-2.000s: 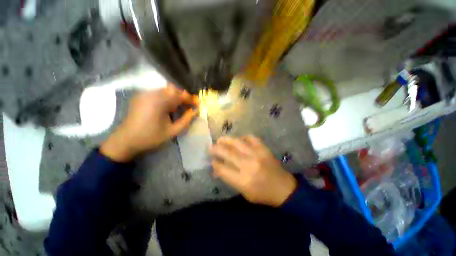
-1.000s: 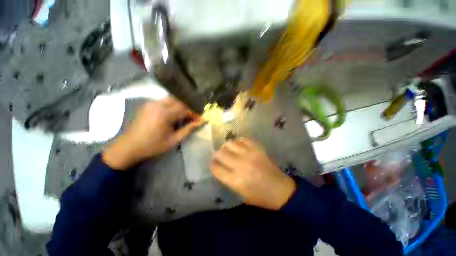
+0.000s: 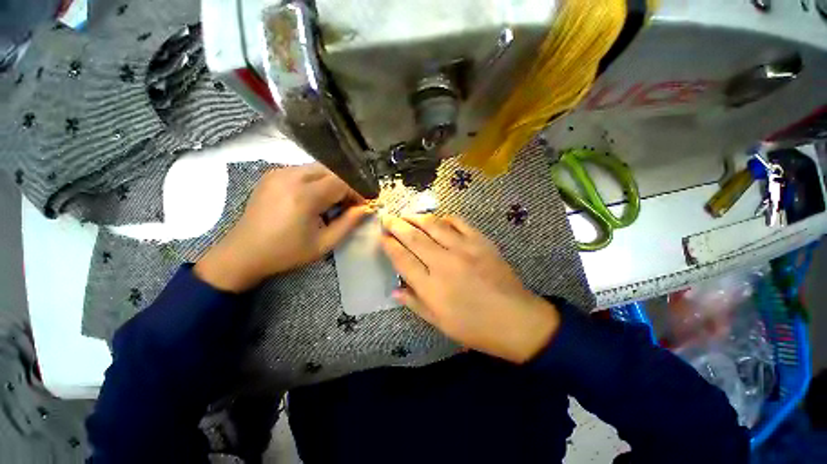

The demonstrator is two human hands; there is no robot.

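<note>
A grey ribbed fabric panel with dark flower motifs [image 3: 535, 254] lies across the machine bed. A plain whitish rectangle [image 3: 363, 279] lies on it, partly under my right hand. My left hand [image 3: 288, 220] is left of the lit needle area, thumb and index finger pinched together at the cloth by the presser foot [image 3: 405, 174]. My right hand [image 3: 458, 281] lies flat on the panel and rectangle, fingertips just below the needle area. The needle itself is lost in the glow. The sewing machine head [image 3: 399, 54] stands above both hands.
Green-handled scissors [image 3: 594, 197] lie right of the panel. A yellow thread bundle [image 3: 549, 86] hangs on the machine head. Folded grey cloth [image 3: 100, 109] is heaped at back left. Small tools [image 3: 730, 192] lie at the right. A blue basket [image 3: 798, 362] with clear bags is below right.
My right hand has moved up the panel, closer to the needle area. My left hand stays beside the needle. The view has shifted, showing more of the machine head, and is sharper.
</note>
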